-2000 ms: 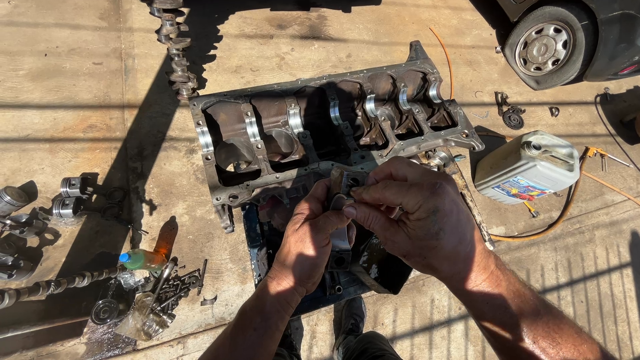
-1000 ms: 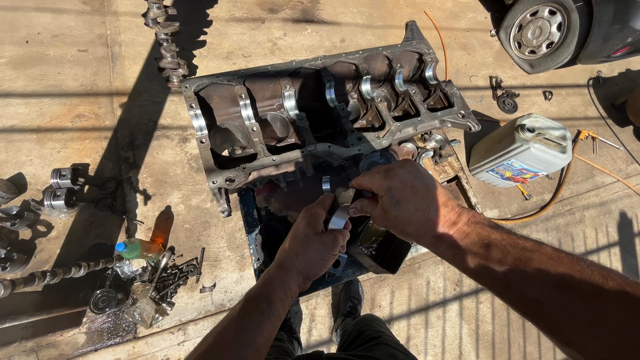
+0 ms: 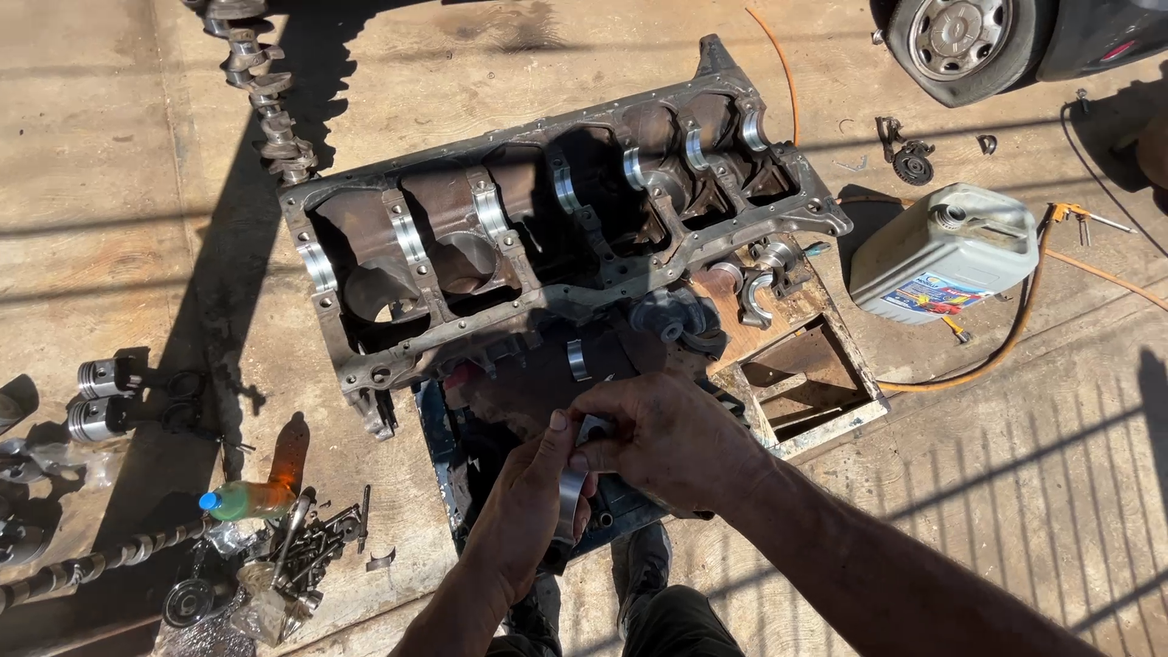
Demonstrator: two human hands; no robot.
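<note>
Between my two hands is a main bearing cap with a shiny curved bearing shell [image 3: 569,504] on it. My left hand [image 3: 522,506] holds it from the left, thumb raised along its upper end. My right hand [image 3: 662,447] pinches that upper end, and its fingertips hide part of the metal. Just above my hands, a separate bearing shell [image 3: 578,359] lies on a dark surface. Beyond it rests the engine block [image 3: 538,297], crankcase side up, with shiny bearing shells [image 3: 490,208] in its saddles.
A crankshaft [image 3: 274,119] lies upper left. Pistons [image 3: 99,418], a camshaft [image 3: 109,558], a bottle of orange liquid [image 3: 246,500] and bolts [image 3: 310,557] are at left. On the right are a grey plastic jug [image 3: 949,251], an orange hose [image 3: 995,365] and a car wheel [image 3: 958,41].
The hands have moved lower, away from the block, still holding the metal piece. The separate shell beyond them now shows plainly.
</note>
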